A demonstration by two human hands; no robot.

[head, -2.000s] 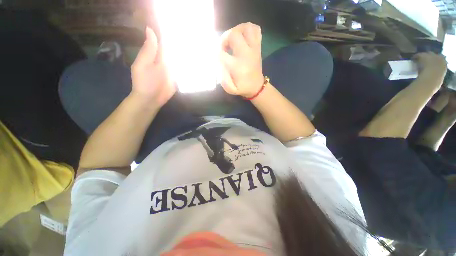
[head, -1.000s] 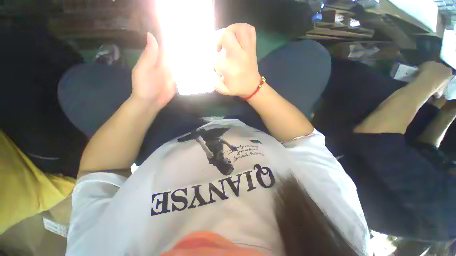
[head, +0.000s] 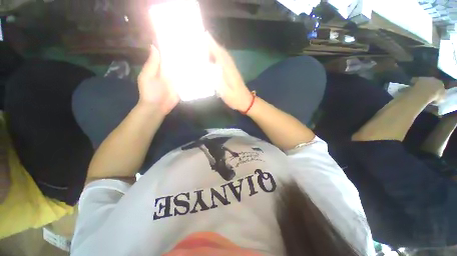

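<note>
A smartphone with a glowing screen overexposed to white is held upright above my lap, at the top centre of the view. My left hand holds its left edge, thumb pointing up. My right hand is against its right edge, with a red bracelet at the wrist. The glare hides the screen content and the fingers behind the phone.
A person's arm at the right holds a white carton. A yellow garment of another person is at the left. Brown cases stand at the upper right. A clear wrapped piece lies on the green surface beyond my knee.
The phone appears smaller, with its top now in view. My right hand has opened from curled fingers to extended along the phone's edge. The view has shifted slightly.
</note>
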